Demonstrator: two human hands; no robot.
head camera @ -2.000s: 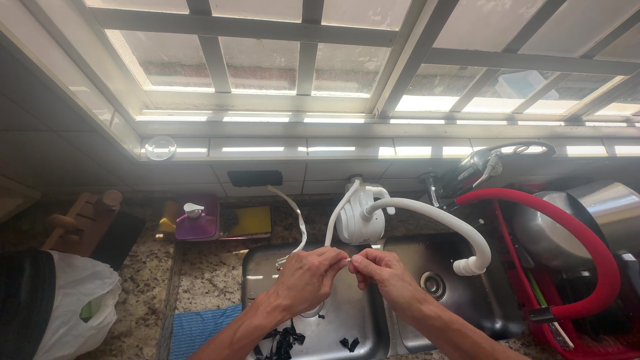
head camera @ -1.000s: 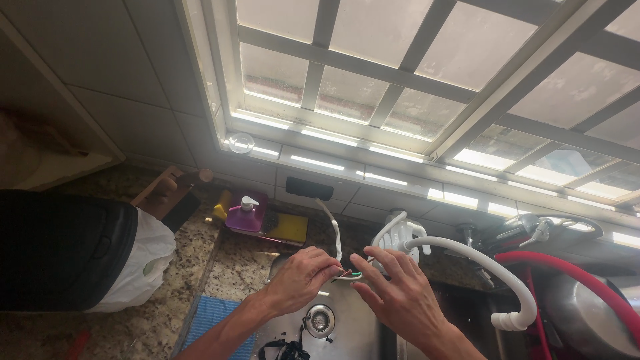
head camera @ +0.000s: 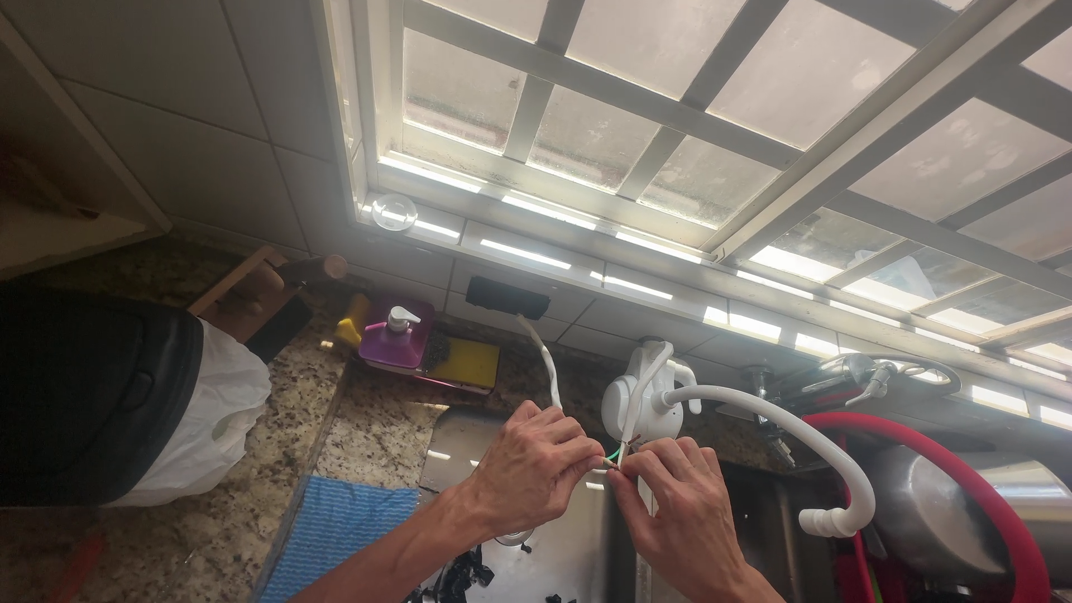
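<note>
Over the double steel sink, my left hand pinches the end of a thin wire between thumb and forefinger. My right hand meets it fingertip to fingertip, pinching wires at the same spot. A green wire and a brown one show there, at the end of a white cable from the white electric faucet. Another white cable comes from a dark opening in the tiled wall and runs down behind my left hand. Whether the two cables are joined is hidden by my fingers.
A purple soap dispenser and yellow sponge stand behind the sink. A blue cloth lies left. Black scraps lie in the basin. The faucet's white spout arches right, near a red tube and metal pot.
My right hand's fingers, spread apart one second ago, are now closed on the wires beside my left fingertips. The view has turned and shifted left since two seconds ago.
</note>
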